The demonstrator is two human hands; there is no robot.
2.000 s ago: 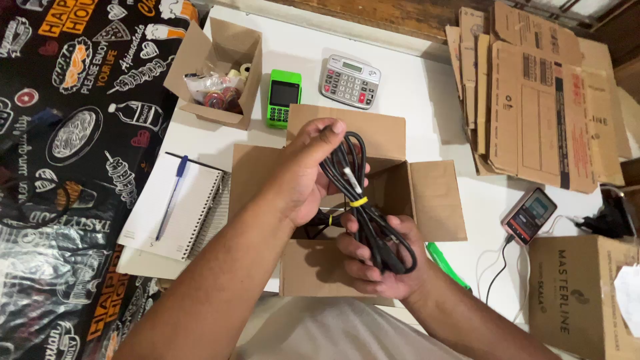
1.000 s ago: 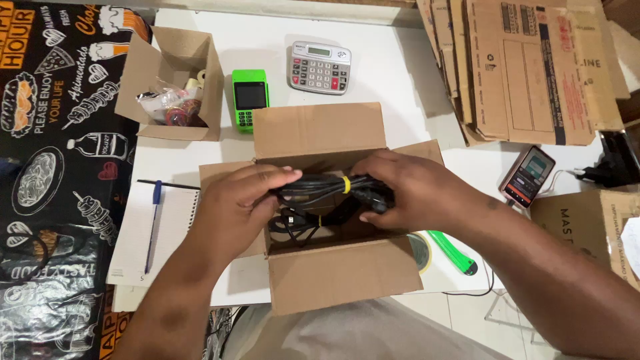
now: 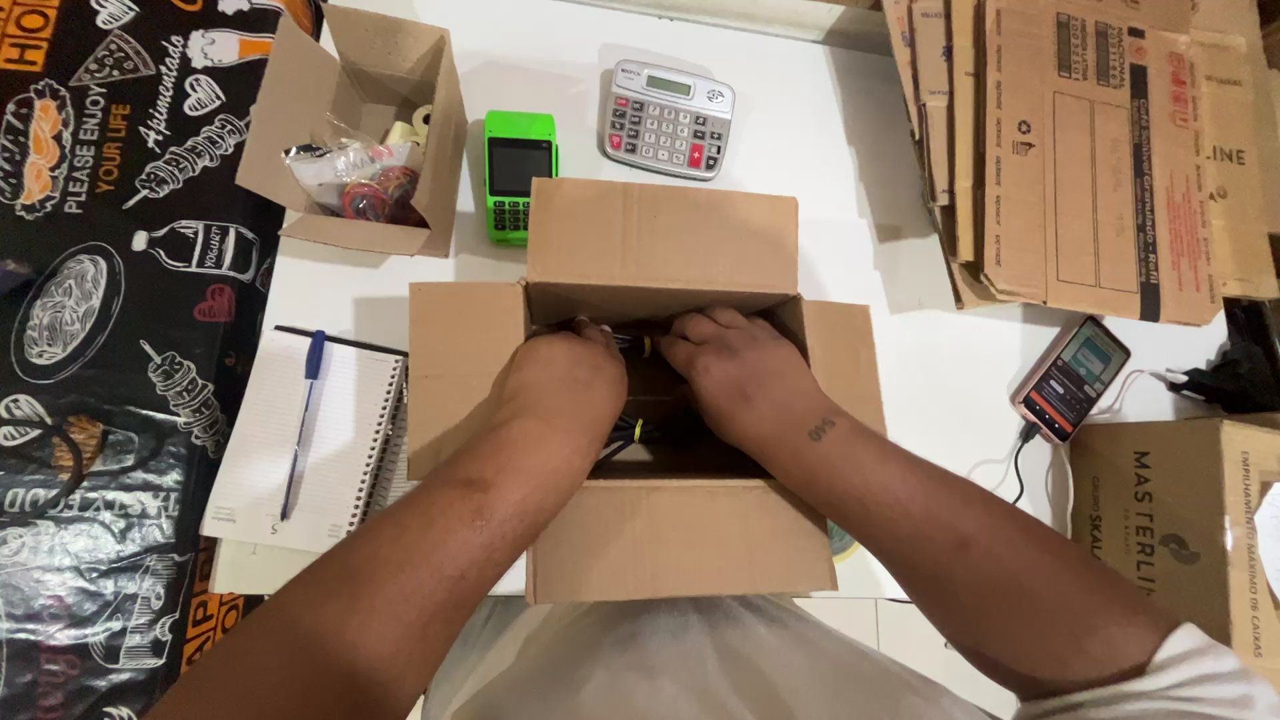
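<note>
An open cardboard box (image 3: 680, 535) stands on the white table with its flaps spread outward. Both my hands reach down into it. My left hand (image 3: 565, 385) is at the box's left inner side and my right hand (image 3: 735, 370) at the right. Between them, near the far wall, shows a black cable bundle with a yellow tie (image 3: 645, 346); my fingers are at its two ends, though their tips are largely hidden. Nearer to me in the box lies another dark cable bundle with a yellow tie (image 3: 638, 432), partly covered by my left hand.
Behind the box are a green card terminal (image 3: 520, 175) and a grey calculator (image 3: 667, 120). A smaller open box (image 3: 447, 140) holds bagged items and rolls. A spiral notebook (image 3: 260, 440) with a blue pen (image 3: 303, 425) lies left. Flattened cardboard (image 3: 1090, 200), a plugged-in phone (image 3: 1075, 378) and a cardboard box (image 3: 1150, 500) are right.
The cable bundle, held up above the box two seconds ago, is now down inside it near the far wall. Both hands have moved down into the box with it.
</note>
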